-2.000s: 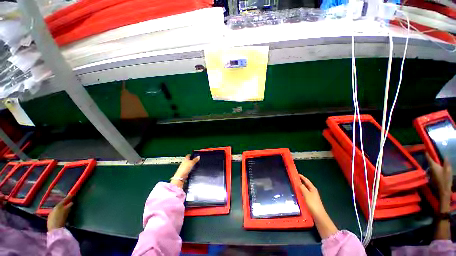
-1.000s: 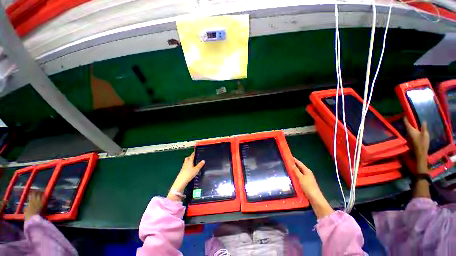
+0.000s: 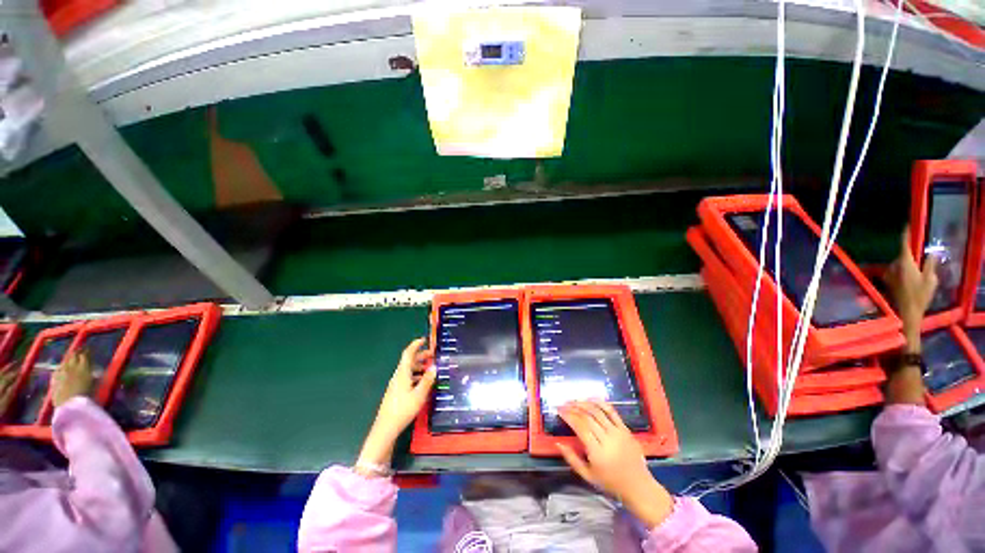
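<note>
Two tablets in red-orange foam trays lie side by side, touching, on the green bench in front of me. The left tablet (image 3: 478,362) and the right tablet (image 3: 583,351) both show dark screens with a list of white text. My left hand (image 3: 410,387) rests at the left edge of the left tray (image 3: 464,442), fingers apart; I cannot tell how firmly it touches. My right hand (image 3: 605,441) is over the lower part of the right tablet's screen, fingers spread and holding nothing.
Stacked trays with a tablet (image 3: 805,270) stand to the right, behind hanging white cables (image 3: 780,324). Another person's hand (image 3: 914,283) holds an upright tray at far right. More trays (image 3: 173,378) and a neighbour's hand are at left. A slanted post (image 3: 178,221) rises at left.
The two trays have come together. My right hand has moved from the right tray's outer edge onto its screen. The right neighbour's tray now stands more upright.
</note>
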